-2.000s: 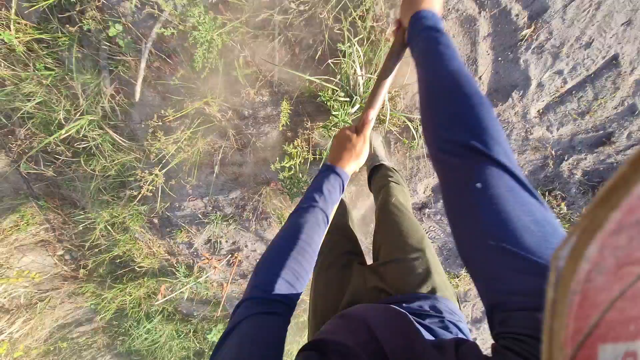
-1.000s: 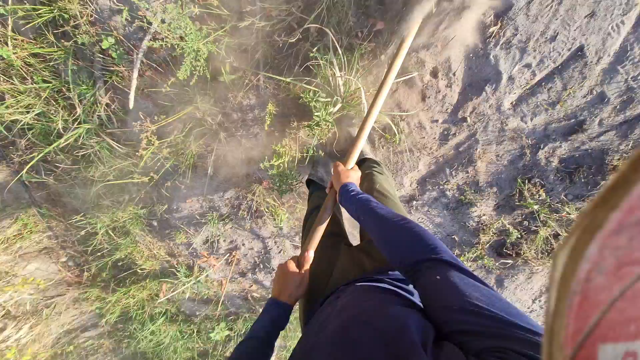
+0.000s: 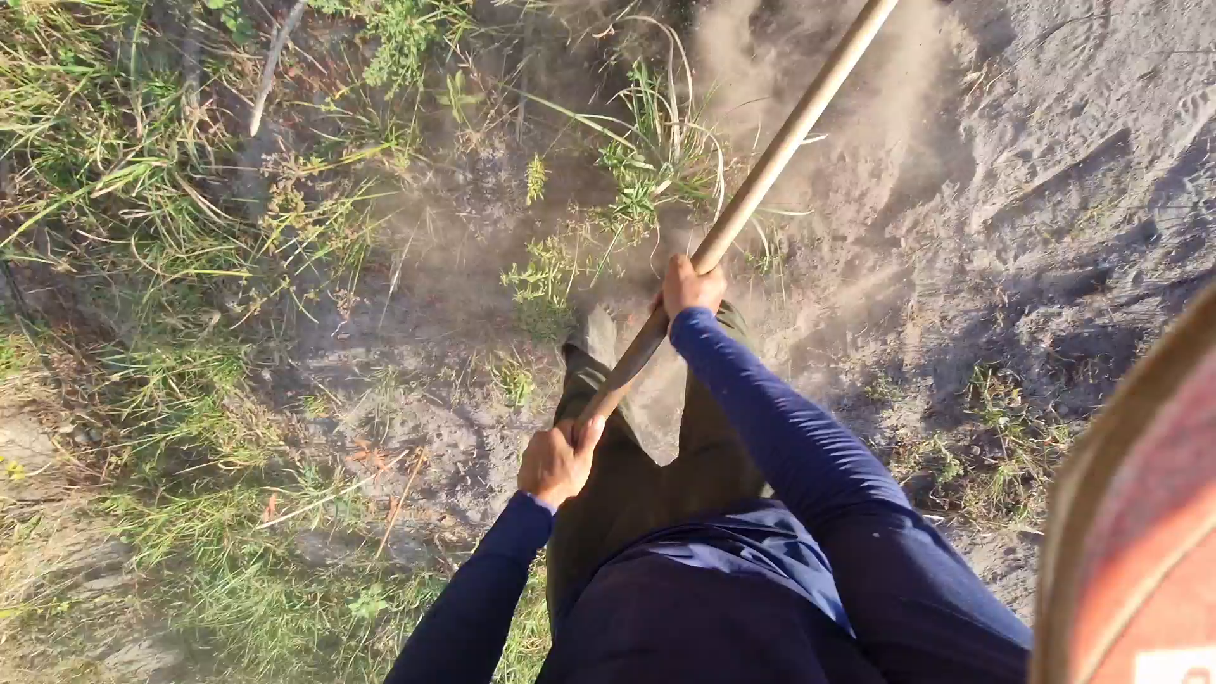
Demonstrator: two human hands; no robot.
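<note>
A long wooden tool handle [image 3: 774, 157] runs diagonally from my waist up past the top edge, so the tool's head is out of view. Near its lower end my left hand [image 3: 558, 462] is closed around it, in front of my left thigh. My right hand [image 3: 692, 288] grips the same handle further up, over my right knee. Dust [image 3: 855, 104] hangs about the upper part of the handle. Just left of the handle grows a tuft of long-bladed grass [image 3: 655, 171].
Green and dry grass [image 3: 161, 209] covers the left side, with a thin stick [image 3: 275, 66] at the top. Sandy ground [image 3: 1064, 180] with ruts and footprints lies at the right. A cap's brim [image 3: 1130, 532] blocks the lower right corner. A shoe [image 3: 597, 334] shows below the weeds.
Two seconds ago the right hand was at the top edge; it has come down along the handle toward my body. Both hands stay on the handle. The dust at the upper right has grown.
</note>
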